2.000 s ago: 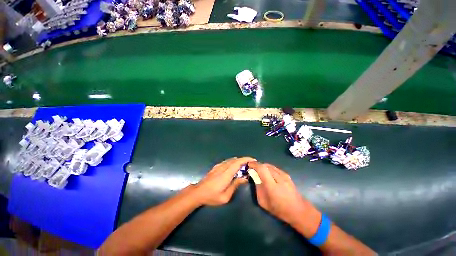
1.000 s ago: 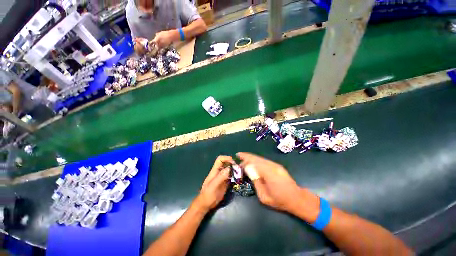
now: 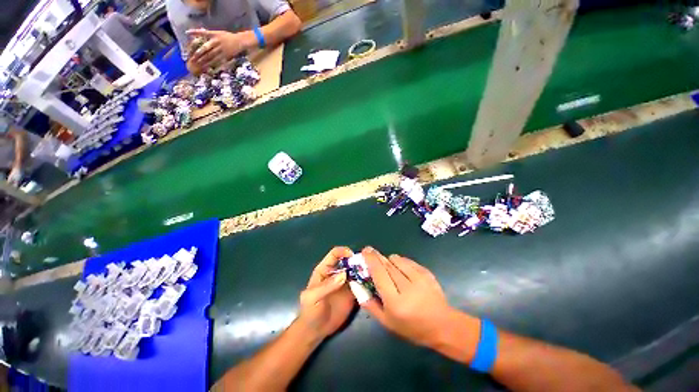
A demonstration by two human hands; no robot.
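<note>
My left hand (image 3: 328,295) and my right hand (image 3: 402,295) hold a wired board assembly (image 3: 356,269) between their fingers, low in the middle of the view. It shows white parts and dark wires; the fingers hide much of it. A white wrap is on a right-hand fingertip, and a blue wristband (image 3: 484,346) is on my right wrist. A loose row of wired board assemblies (image 3: 498,214) lies on the dark green bench (image 3: 582,260), beyond and right of my hands. Whitish plastic housings (image 3: 130,302) stand in rows on a blue sheet (image 3: 188,329) at the left.
The green conveyor belt (image 3: 345,122) runs behind the bench and carries a unit in a white housing (image 3: 285,168). A pale post (image 3: 517,84) stands at the bench's far edge. A white stick (image 3: 475,182) lies behind the assemblies. A person (image 3: 230,31) works opposite beside a pile of assemblies (image 3: 199,92).
The view has turned, bringing the person opposite into sight. The unit on the belt has moved left. The assembly in my hands shows more than at first, and both hands still hold it.
</note>
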